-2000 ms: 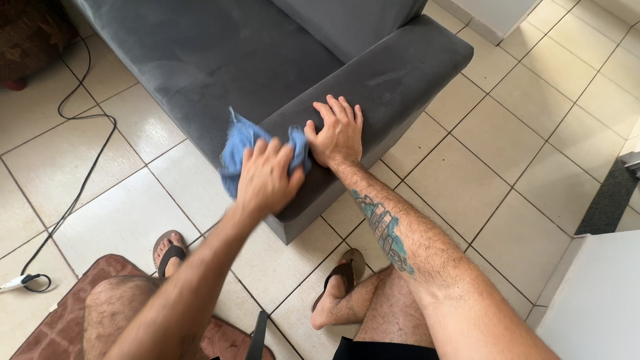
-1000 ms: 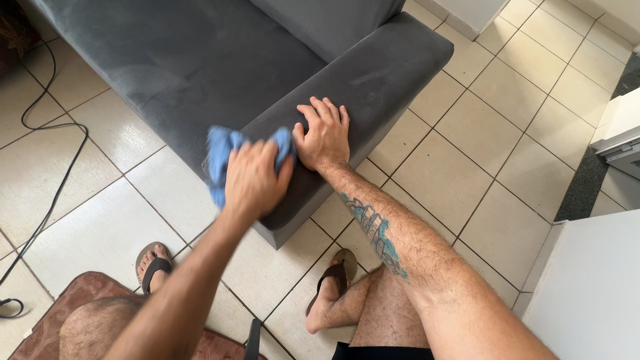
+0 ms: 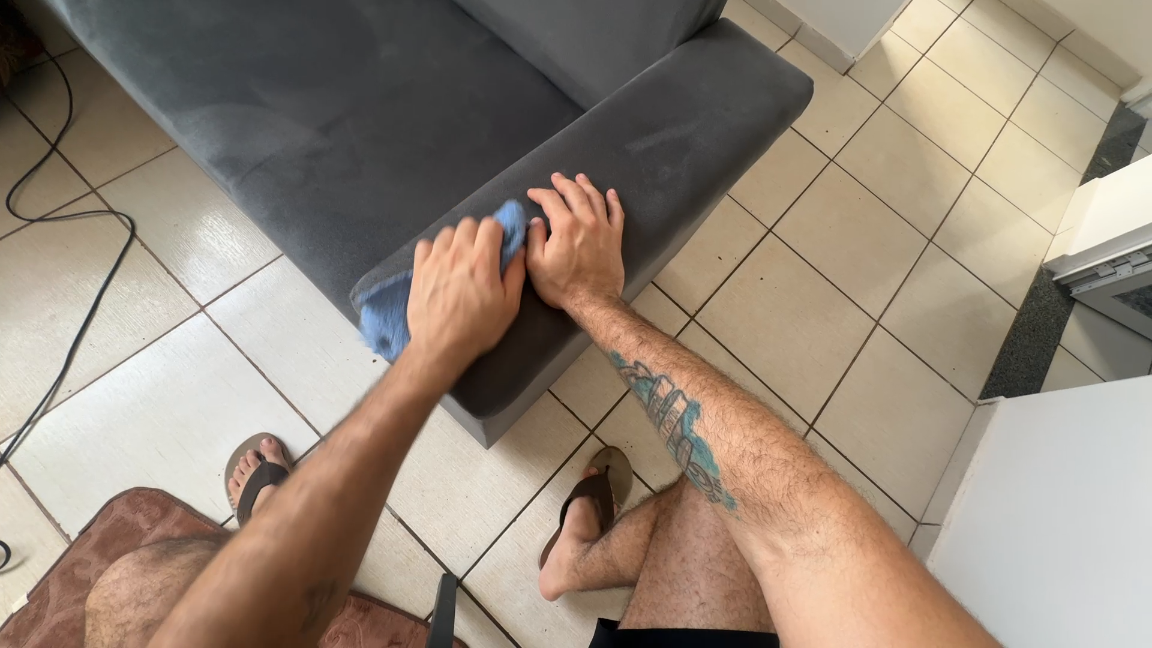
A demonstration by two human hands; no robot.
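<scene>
A grey upholstered sofa (image 3: 360,108) stands in front of me, its padded armrest (image 3: 693,117) running from lower left to upper right. Near the armrest's front end, my left hand (image 3: 463,292) presses a blue cloth (image 3: 387,310) against the fabric; the cloth shows on both sides of the hand, and the palm side is hidden. Just to the right, my right hand (image 3: 580,238) lies palm down on top of the armrest with its fingers spread, holding nothing. The two hands are very close together.
Light floor tiles (image 3: 801,261) surround the sofa. A black cable (image 3: 99,297) winds across them at the left. My feet in flip-flops (image 3: 598,490) are below the armrest, with a brown mat (image 3: 117,531) at lower left. A white surface (image 3: 1053,522) stands at lower right.
My left hand and the blue cloth have moved from the armrest's inner front edge onto its top, closer to my right hand. The right hand stays resting on the armrest.
</scene>
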